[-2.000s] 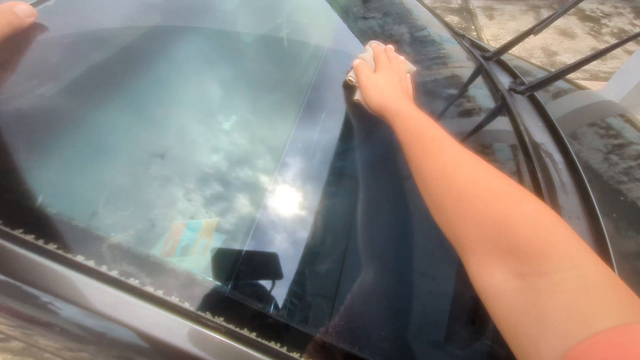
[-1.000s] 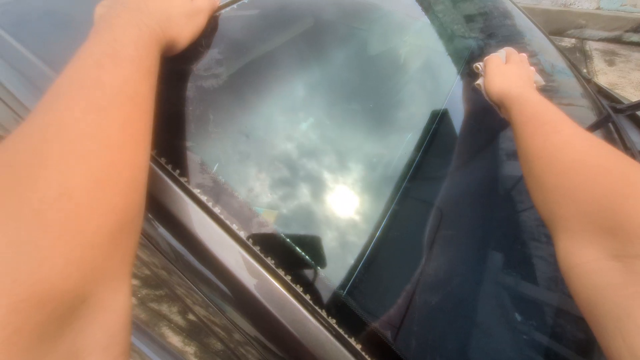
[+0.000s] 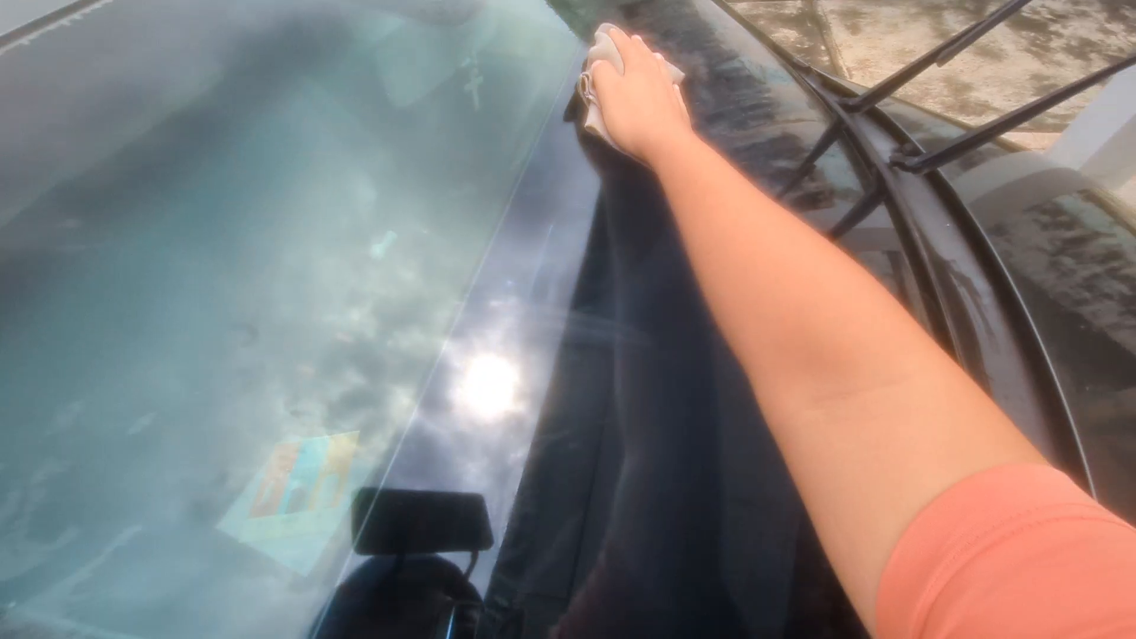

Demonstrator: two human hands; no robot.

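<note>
My right hand (image 3: pixel 641 96) presses a bunched, pale cloth (image 3: pixel 603 67) against the car's windshield (image 3: pixel 293 266), near the top middle of the view. The fingers are closed over the cloth, and some of it sticks out on both sides of the hand. My right arm, in a coral sleeve, reaches up from the lower right across the glass. The glass reflects clouds, the sun and a dark shape. My left hand is out of view.
Two black wiper arms (image 3: pixel 963 142) stand raised off the glass at the upper right, beside the dark cowl edge (image 3: pixel 954 240) and the hood (image 3: pixel 1074 266). Stained concrete ground (image 3: pixel 941 89) lies beyond. A colorful card (image 3: pixel 302 488) shows in the glass at the lower left.
One second ago my left hand was at the upper left by the windshield's edge; it has left the view. My right hand keeps the cloth on the glass. The view has shifted and turned.
</note>
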